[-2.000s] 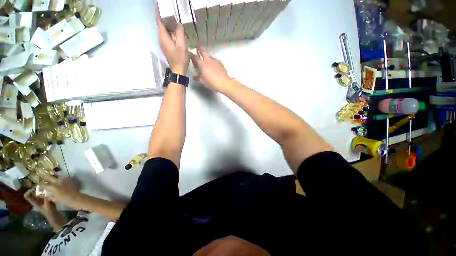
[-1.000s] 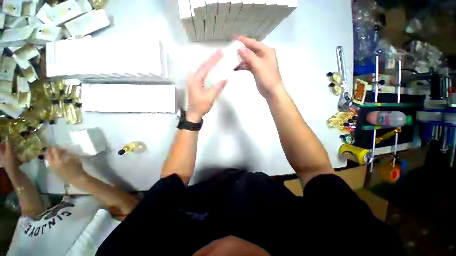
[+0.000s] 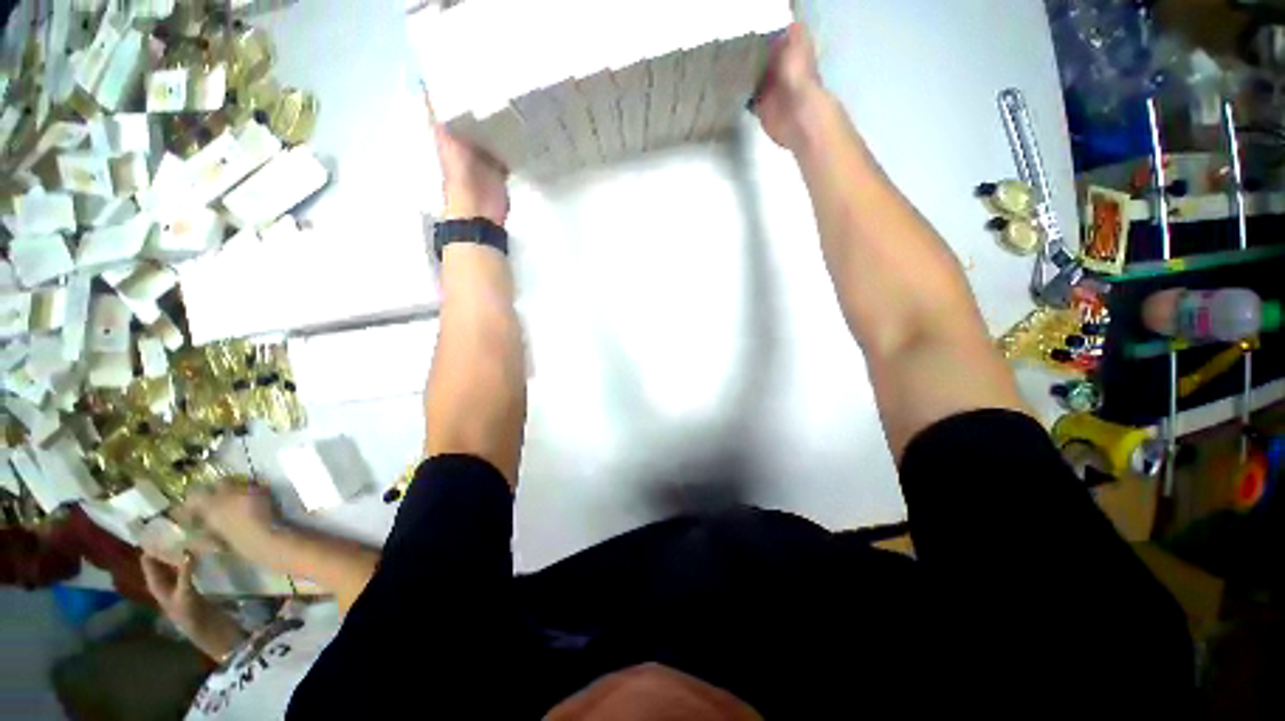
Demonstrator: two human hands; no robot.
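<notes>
A row of slim white product boxes [image 3: 606, 92] stands side by side at the top middle of the view, over the white table [image 3: 634, 310]. My left hand [image 3: 474, 176], with a black watch on the wrist, presses against the left end of the row. My right hand [image 3: 792, 96] presses against the right end, so the row is held between both hands. The fingers are partly hidden by the boxes. I cannot tell if the row is lifted off the table.
More white boxes [image 3: 317, 275] lie in a block at the left. Loose boxes [image 3: 106, 317] and golden bottles [image 3: 190, 409] are heaped farther left, near a coworker's hands [image 3: 233, 521]. A few bottles [image 3: 1015, 233], a yellow can [image 3: 1106, 442] and a rack stand at the right.
One second ago both hands were together over a small white item in front of the row. Now they are apart, on the two ends of the row. The view has shifted slightly.
</notes>
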